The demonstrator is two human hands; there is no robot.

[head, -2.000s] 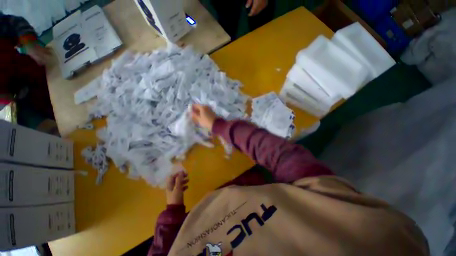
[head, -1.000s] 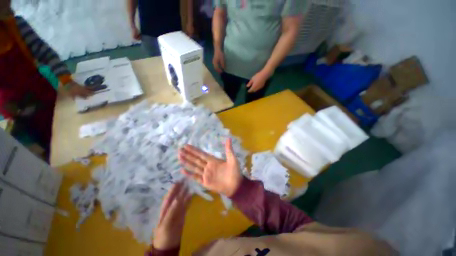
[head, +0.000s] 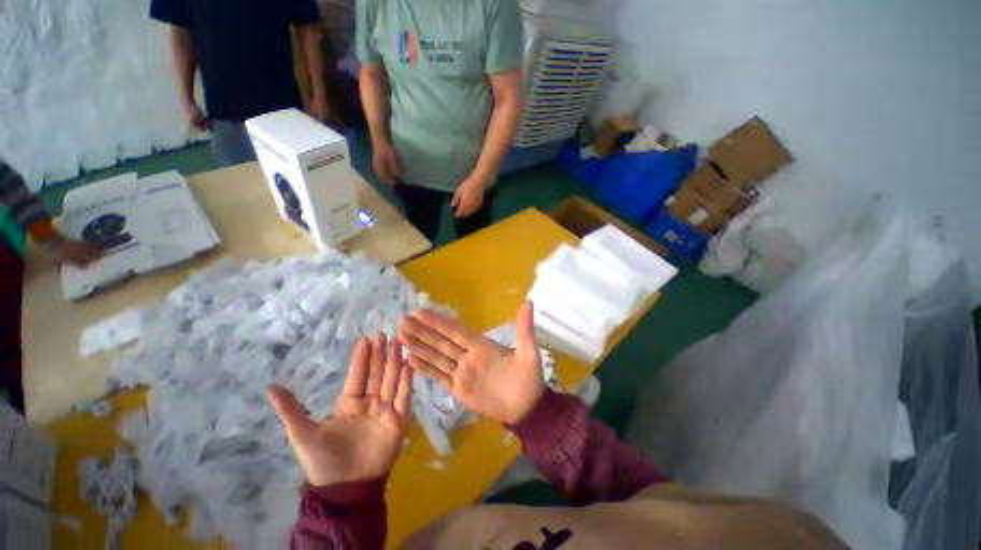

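My left hand (head: 350,417) is held up with the palm open and fingers spread, above the near edge of a big heap of small white-grey packets (head: 237,376). My right hand (head: 479,363) is also palm up and open, just right of the left hand, their fingertips close together. Both hands are bare and empty. The right hand partly hides a pile of printed leaflets (head: 549,367). The heap lies across the yellow table (head: 489,258) and the pale board (head: 54,365).
White foam pads (head: 602,285) are stacked at the table's right end. An upright printed carton (head: 307,177) stands by a lit display (head: 366,218). Flat cartons (head: 134,231) lie at left under a person's hand. Two people stand beyond. Translucent film (head: 796,376) hangs at right.
The view has tilted up and shifted right. My right hand has left the heap, and both hands have risen and turned palms up with fingers spread. More of the standing people shows.
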